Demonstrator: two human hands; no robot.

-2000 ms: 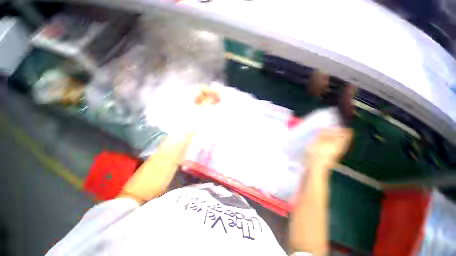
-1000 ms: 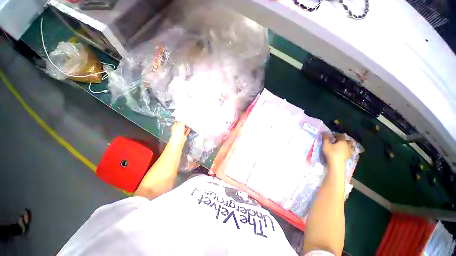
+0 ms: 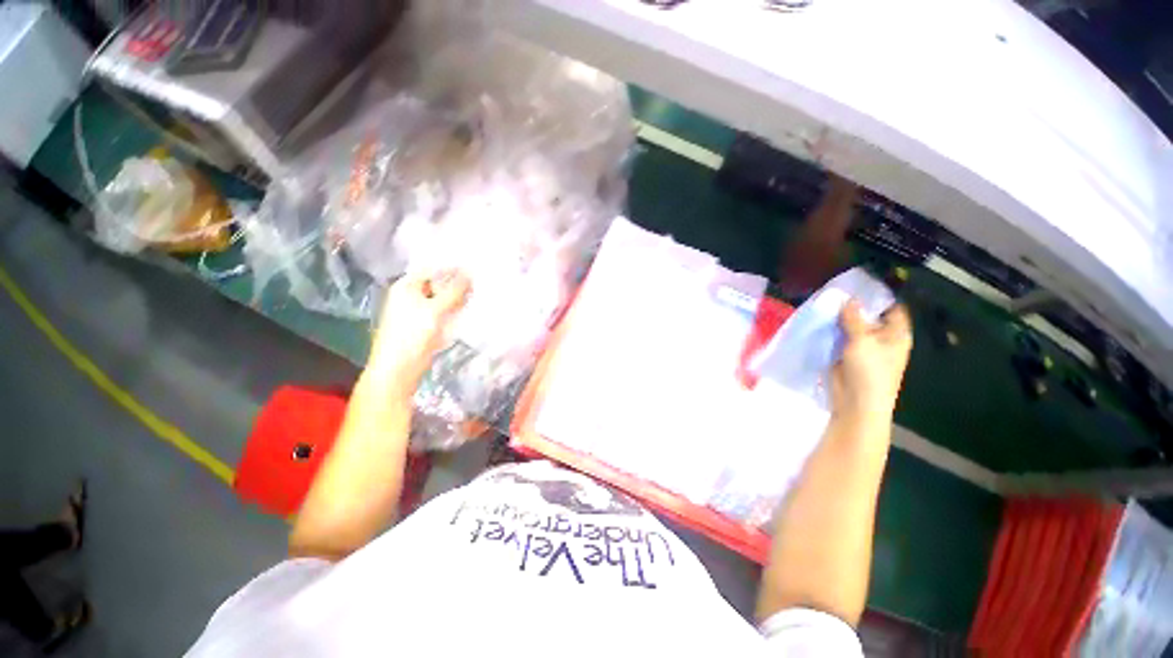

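A shallow red tray (image 3: 643, 495) lies in front of me with pale bagged flat pieces (image 3: 643, 373) covering most of it; red shows in a gap at its far right. My right hand (image 3: 872, 347) pinches a pale blue plastic sleeve (image 3: 813, 332), raised over the tray's right side. My left hand (image 3: 431, 309) is at the near edge of the large loose poly bag pile (image 3: 515, 219), left of the tray. Its fingers are bent together; whether they hold a bag cannot be told.
A white shelf (image 3: 900, 116) runs above the green bench (image 3: 945, 553). Red trays (image 3: 1045, 578) stand stacked at right. A red stool (image 3: 290, 450) is low at left. A grey machine (image 3: 245, 90) and a bagged amber item (image 3: 187, 212) are far left. A person's feet show at lower left.
My left hand has moved up and left along the pile. My right hand has lifted the sleeve off the pale pieces, uncovering more red tray. The whole view has shifted slightly.
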